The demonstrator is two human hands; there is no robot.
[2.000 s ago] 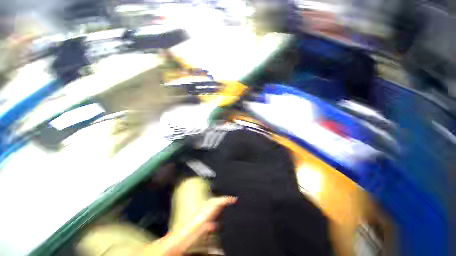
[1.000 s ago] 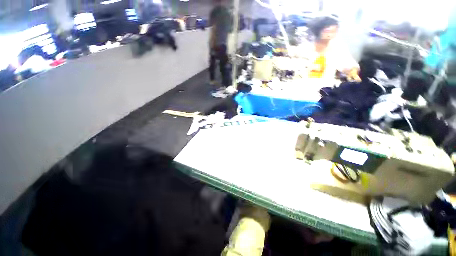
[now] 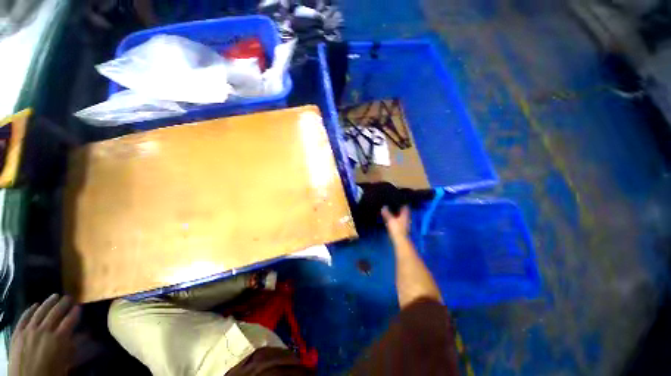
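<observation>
My right hand (image 3: pixel 398 222) reaches forward to a black cloth bundle (image 3: pixel 386 197) at the near edge of an open blue crate (image 3: pixel 456 125). Its fingertips meet the black cloth, but blur hides whether they grip it. My left hand (image 3: pixel 45 339) is at the lower left corner, partly cut off by the picture's edge, with fingers a little apart and nothing seen in it. Dark hangers (image 3: pixel 375 136) and white pieces lie on brown cardboard inside the crate.
A tan wooden board (image 3: pixel 199 198) lies beside my lap. Behind it, a blue basket (image 3: pixel 283 92) holds clear plastic bags (image 3: pixel 165 70) and something red. Another blue crate (image 3: pixel 478 253) stands at the right. A red item (image 3: pixel 272 312) is near my legs. A yellow tray (image 3: pixel 15 147) is far left.
The view has swung from the sewing machine and white table down to the board and floor crates. Both hands now show; my right hand is extended to the black cloth.
</observation>
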